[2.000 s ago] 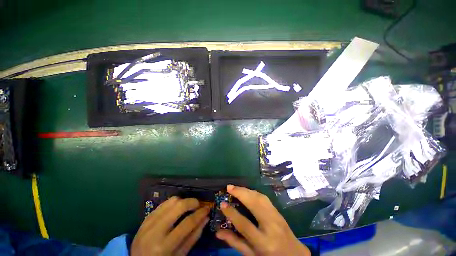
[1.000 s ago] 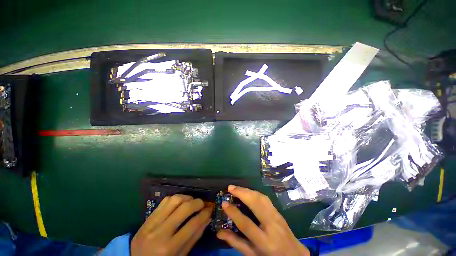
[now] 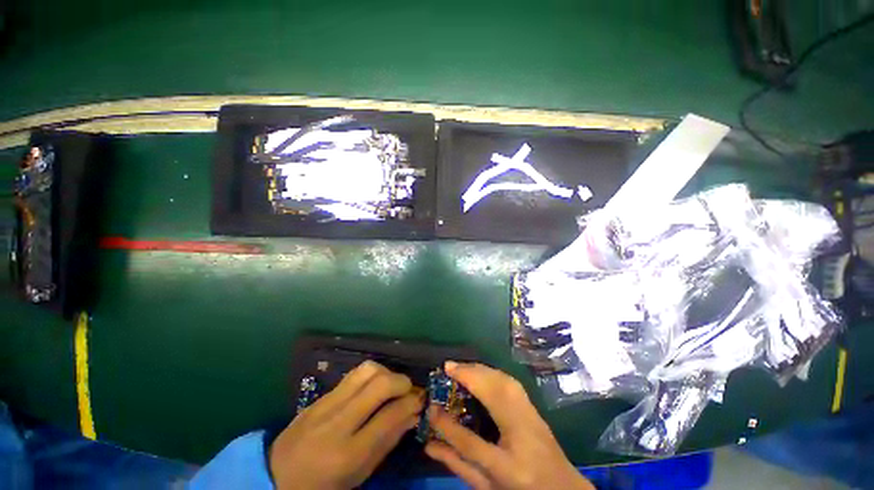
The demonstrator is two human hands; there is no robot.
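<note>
An open phone housing lies in a black foam holding fixture (image 3: 321, 346) at the bottom middle. Its main circuit board (image 3: 442, 390), blue with silver patches, shows between my hands, and a small sub-board (image 3: 308, 390) shows at the left end. My left hand (image 3: 350, 426) lies over the phone's middle, fingertips bunched beside the board; whether they pinch a small part is hidden. My right hand (image 3: 498, 421) has its forefinger at the board's top edge and other fingers on its right and lower side, gripping that end of the phone.
The left parts tray (image 3: 230, 191) holds many white strips. The right liner tray (image 3: 455, 215) holds a few peeled strips. Plastic parts bags (image 3: 671, 287) lie at right with a long white strip (image 3: 671, 167). Another phone (image 3: 36, 225) in black foam is at far left.
The whole view has shifted, so the trays and phone sit further right and the trays a little lower. Both hands stay at the phone; my left fingertips have curled more.
</note>
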